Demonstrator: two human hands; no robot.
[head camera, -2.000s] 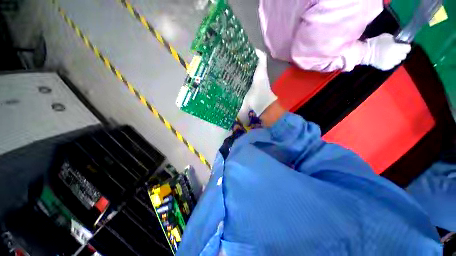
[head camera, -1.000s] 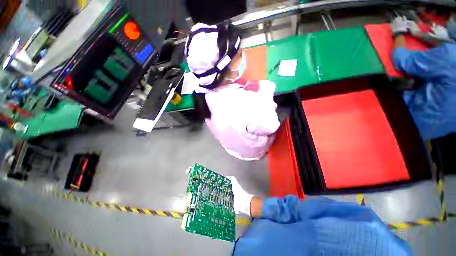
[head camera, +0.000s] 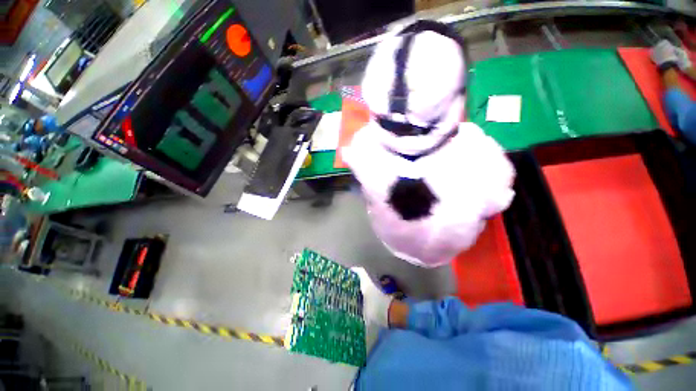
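My right hand (head camera: 374, 309), in a white glove and blue sleeve, is shut on the right edge of a green circuit board (head camera: 328, 309). The board is held up, tilted, above the grey floor at the lower middle. Its face with rows of small silver parts shows, and pale connectors line its left edge. The fingers behind the board are hidden. My left hand is not in view.
A person in a pink smock and white cap (head camera: 427, 176) stands just ahead. Black trays with red liners (head camera: 622, 237) are at right, beside a green-matted bench (head camera: 534, 95). A monitor (head camera: 191, 99) is at upper left. A black box (head camera: 137, 267) sits on the floor.
The view has swung up from the floor and trays to the benches. The board stays in my right hand. The person in pink has turned their back and shifted right in the view.
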